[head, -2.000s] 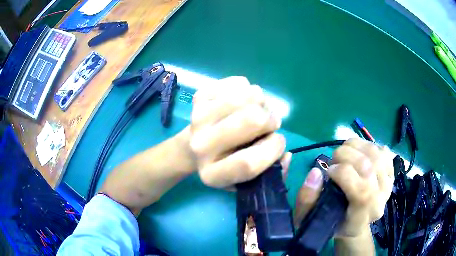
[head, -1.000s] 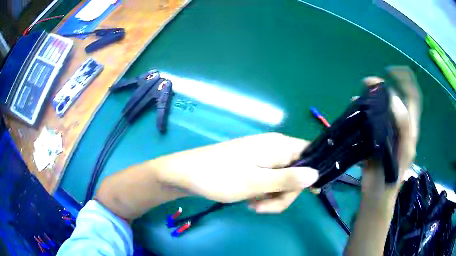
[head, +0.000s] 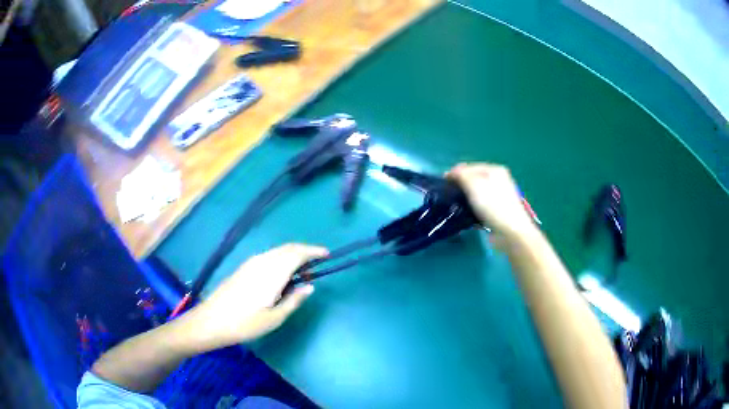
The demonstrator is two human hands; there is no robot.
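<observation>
My right hand [head: 491, 196] is closed on a bunch of black battery clamps [head: 436, 216] above the green table. My left hand [head: 264, 291] holds the thin black cables [head: 352, 257] that run from these clamps. The cables are stretched between my hands. Set-aside clamp leads [head: 324, 152] lie behind my left hand near the table's left edge, cables towards me. The frame is blurred, so the number of held clamps is unclear.
A pile of clamp leads [head: 667, 367] is at the lower right, and a single clamp [head: 611, 220] lies above it. A scale [head: 152, 88], a patterned phone [head: 216, 110] and a black clamp-like tool [head: 270, 51] are on the wooden top. A blue crate [head: 40, 311] is at left.
The view has shifted right. The clamps, first in separate hands, are now bunched in my right hand and further left over the table. My left hand has moved back along the cables towards the crate.
</observation>
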